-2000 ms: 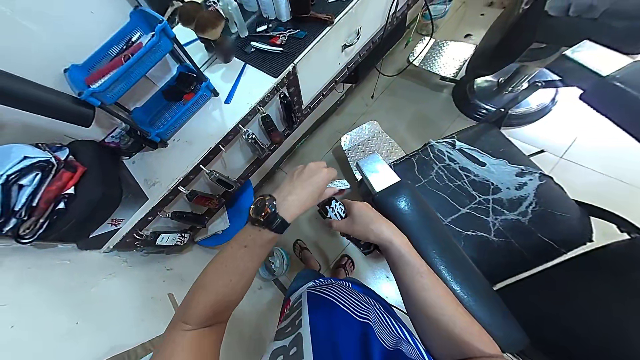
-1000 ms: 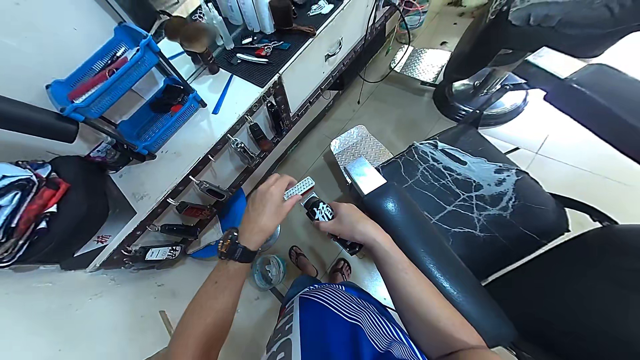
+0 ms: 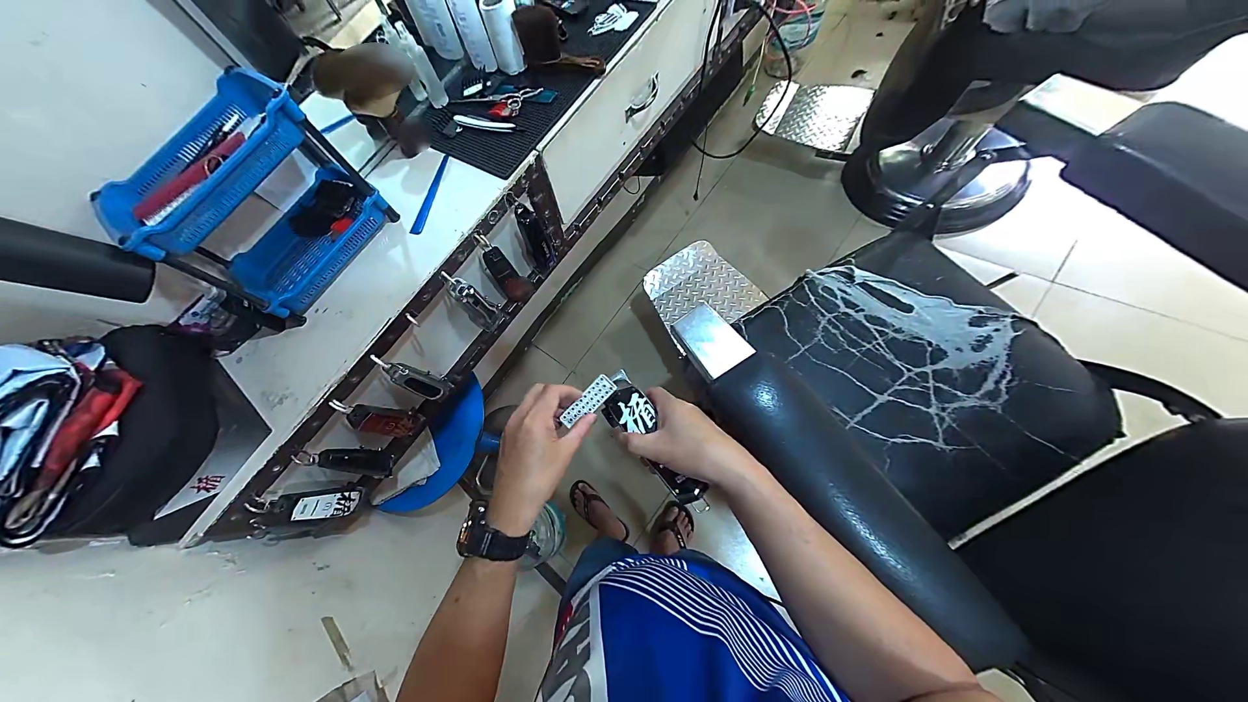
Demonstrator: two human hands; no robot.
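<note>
In front of my body, my right hand (image 3: 682, 441) grips a black hair clipper (image 3: 632, 411) marked with a white character, its head pointing up. To its left, my left hand (image 3: 539, 444) pinches a small white, perforated flat piece (image 3: 588, 401) between thumb and fingers. That piece is beside the clipper's head; whether they touch I cannot tell. My left wrist bears a black watch (image 3: 492, 534). Several clippers, one of them silver (image 3: 472, 300), hang from hooks along the counter's side at the left.
A black barber chair's armrest (image 3: 819, 468) lies close to my right forearm, its cracked seat (image 3: 907, 370) beyond. The white counter (image 3: 390, 234) holds a blue two-tier basket rack (image 3: 210, 195) and a black mat (image 3: 507, 146) with tools. A blue stool (image 3: 453, 453) stands below the hanging clippers.
Two seconds ago my left hand was close over the clipper. It moved left of it with the white piece, and now that piece is again close beside the clipper's head.
</note>
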